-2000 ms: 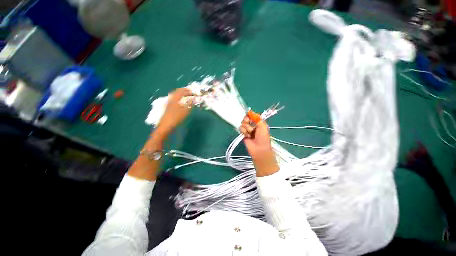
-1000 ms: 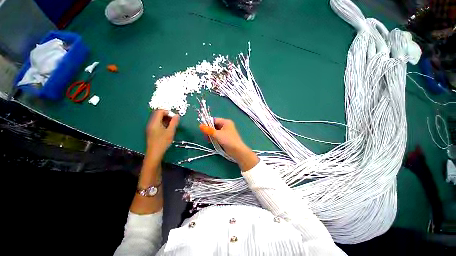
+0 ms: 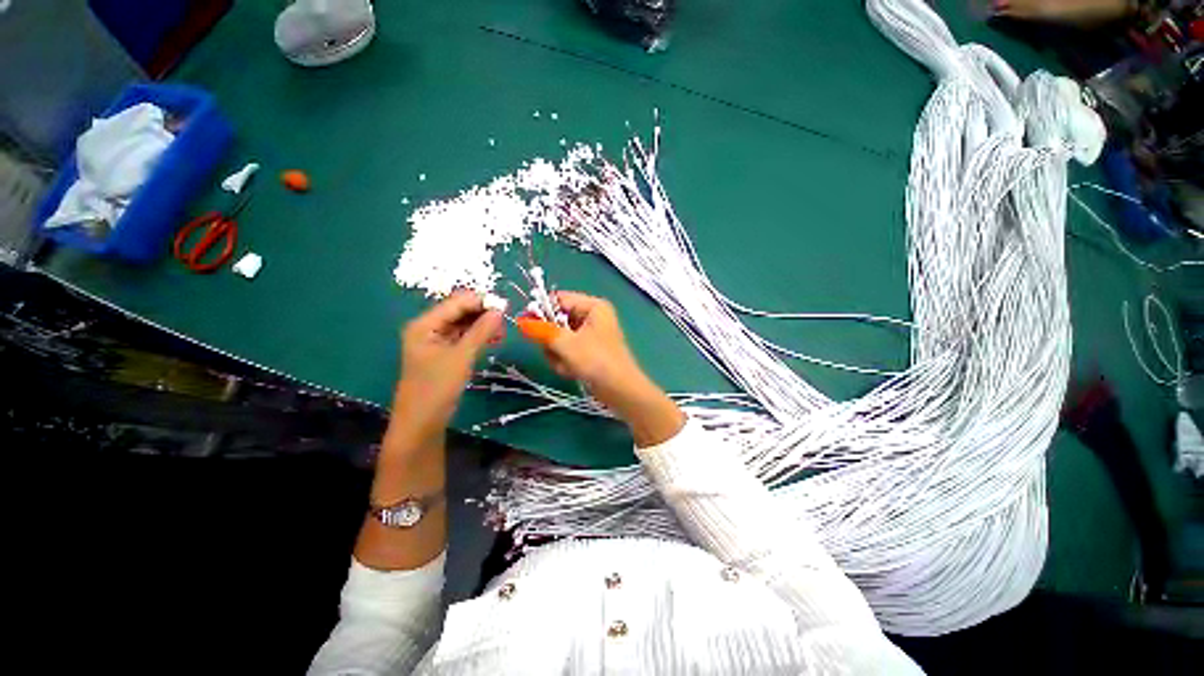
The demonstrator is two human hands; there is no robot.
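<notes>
My left hand [image 3: 446,346] is just below the pile of tiny white connector housings [image 3: 456,244]. A white wrap shows at its fingertips; whether a housing is pinched there is too small to tell. My right hand [image 3: 581,346], with an orange finger cot [image 3: 539,329], holds a small bunch of white cables, their ends [image 3: 539,288] pointing up. The fingertips of both hands nearly meet. The main fan of white cables [image 3: 673,284] lies with its reddish ends beside the pile. Another group of cable ends [image 3: 541,502] lies near my lap.
A thick white cable bundle [image 3: 990,264] curves down the right side. Red-handled scissors [image 3: 206,243], an orange piece [image 3: 295,180] and a blue bin [image 3: 198,139] with white cloth are at left. A round white object [image 3: 325,29] and a dark bag [image 3: 636,19] are at the back.
My left hand has moved from the pile toward my right hand. My right hand first held cables at the main fan, then moved left and down with a small bunch.
</notes>
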